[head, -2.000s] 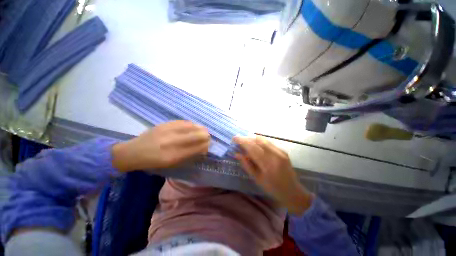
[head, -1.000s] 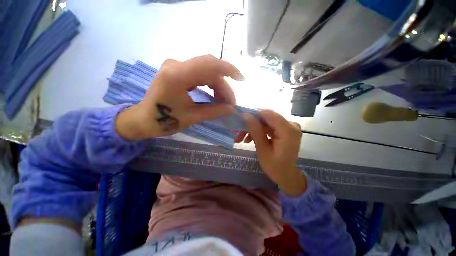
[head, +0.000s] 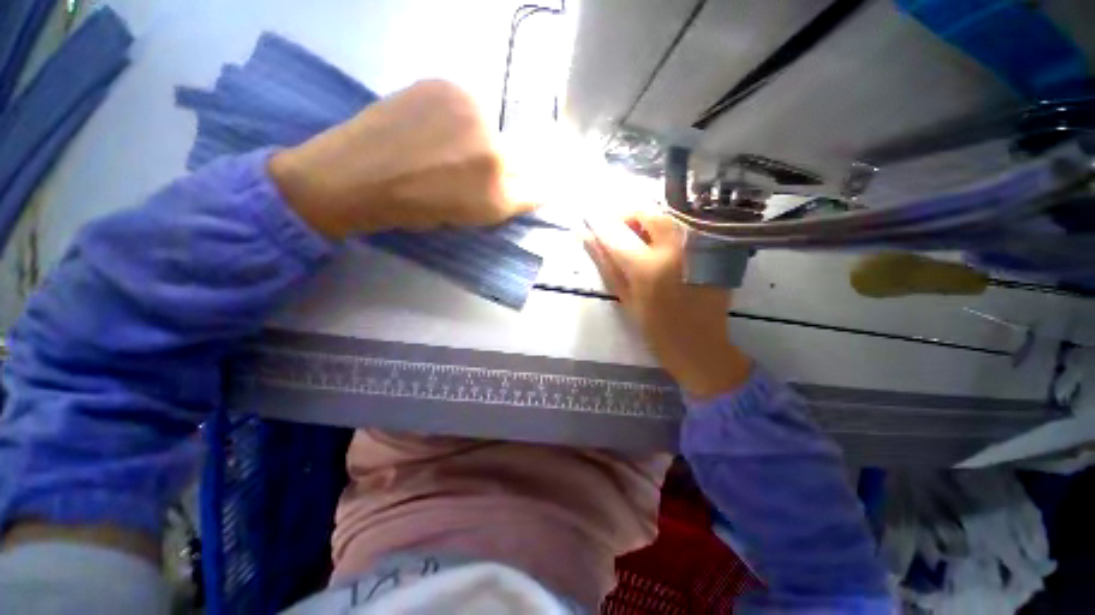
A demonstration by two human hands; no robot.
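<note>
My left hand (head: 414, 162) is closed at the left of the needle area, its fingertips on the edge of a striped piece, mostly lost in lamp glare. My right hand (head: 660, 288) is beside the needle, fingertips at the same glaring spot, partly behind the grey ribbed cylinder (head: 718, 257). A fanned bundle of blue striped pieces (head: 462, 264) lies under my left hand and wrist, its other end showing up left. The sewing machine head (head: 781, 84) is above my right hand. What my right fingertips hold cannot be told.
A tan wooden-handled tool (head: 915, 276) lies right of the needle, with dark snips (head: 787, 209) partly hidden behind the machine. More striped pieces (head: 60, 108) lie at far left. A measuring scale (head: 480, 382) runs along the front edge. Blue (head: 270, 505) and red (head: 684, 565) baskets are below.
Both hands have come from the table front up to the needle area with a piece. The bundle is now fanned under my left hand. The view has moved closer to the machine.
</note>
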